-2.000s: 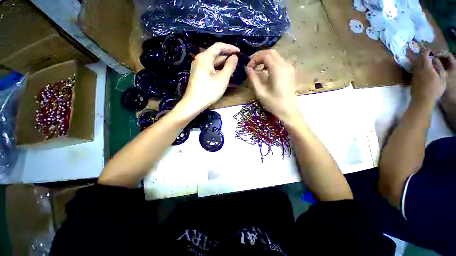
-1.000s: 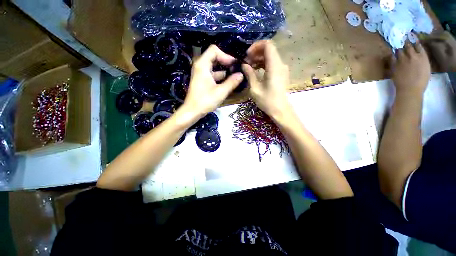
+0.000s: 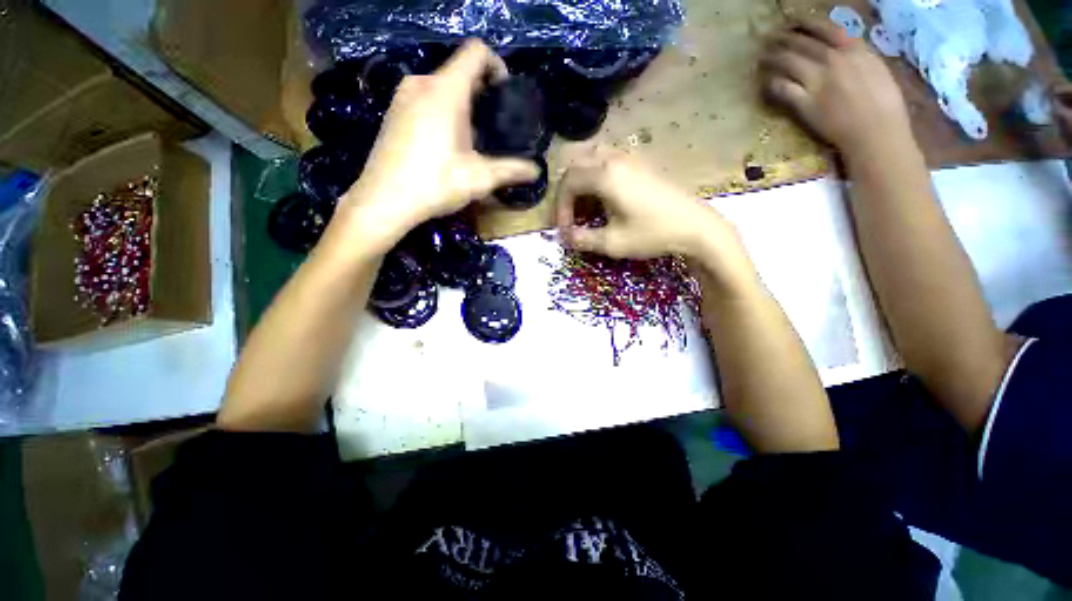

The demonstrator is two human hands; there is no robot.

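Observation:
My left hand (image 3: 429, 153) holds a round black plastic housing (image 3: 508, 117) between thumb and fingers, above the heap of similar housings (image 3: 341, 117). The held housing is slightly blurred. My right hand (image 3: 629, 209) is at the upper edge of a tangled pile of red, black and yellowish wired components (image 3: 629, 299). Its fingers are bent, with some red strands showing beside them; whether they grip any is unclear. Two housings (image 3: 491, 313) lie on the white sheet, left of the wire pile.
A clear bag of housings (image 3: 494, 26) lies behind the heap. An open cardboard box of red and silvery parts (image 3: 176, 235) stands at left. A neighbouring person's arm (image 3: 882, 164) reaches over the cardboard (image 3: 705, 106) at right, near white plastic discs (image 3: 946, 41).
My hands have moved apart. The left lifted slightly with a housing; the right came down to the wire pile. The neighbour's arm moved left and away from me.

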